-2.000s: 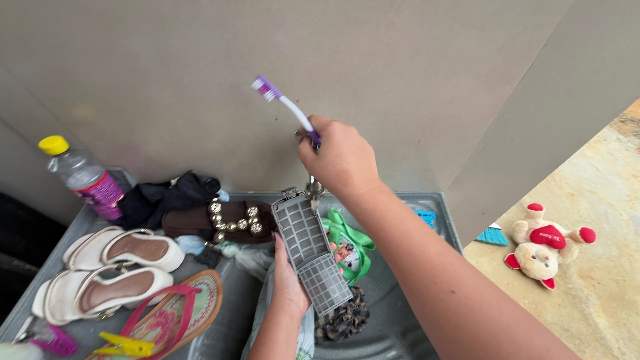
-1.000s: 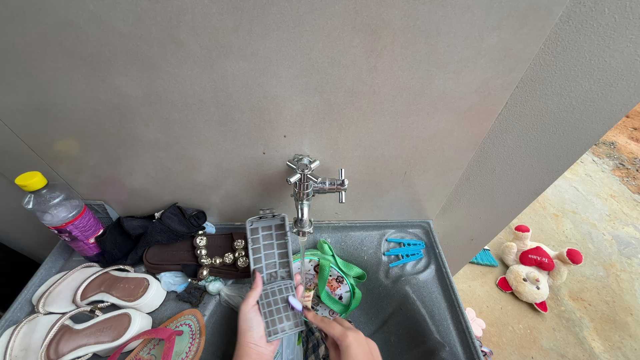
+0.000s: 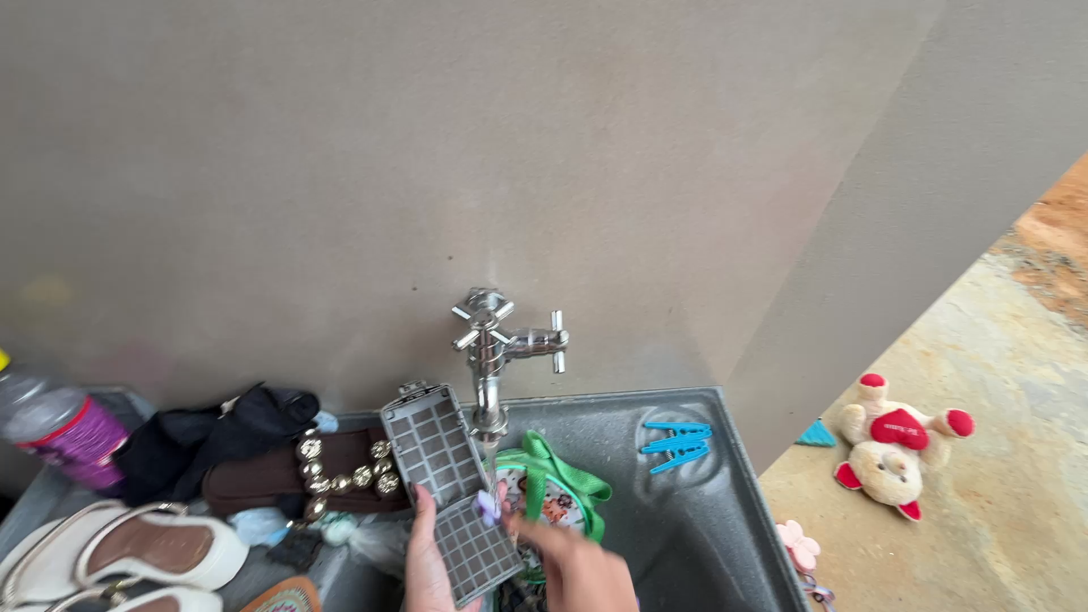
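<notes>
My left hand (image 3: 427, 552) holds a grey plastic grid-patterned case or filter (image 3: 455, 493), hinged open in two panels, by its left edge below the tap. My right hand (image 3: 582, 565) is closed around a toothbrush, mostly hidden by the fingers; its purple-and-white head (image 3: 488, 507) touches the lower panel. From the chrome tap (image 3: 487, 374) a thin stream of water runs down beside the panels. Behind my right hand, a floral item with green straps (image 3: 561, 484) lies in the grey sink (image 3: 671, 552).
Blue clothes pegs (image 3: 677, 445) lie on the sink's right ledge. At left are a bottle (image 3: 64, 425), dark cloth (image 3: 212, 438), a brown beaded sandal (image 3: 255, 476) and white sandals (image 3: 157, 548). A plush toy (image 3: 901, 438) lies on the ground at right, beyond the wall.
My right hand has come down from in front of the tap to the grey item, bringing the toothbrush head to its lower panel. The tap is now in full view.
</notes>
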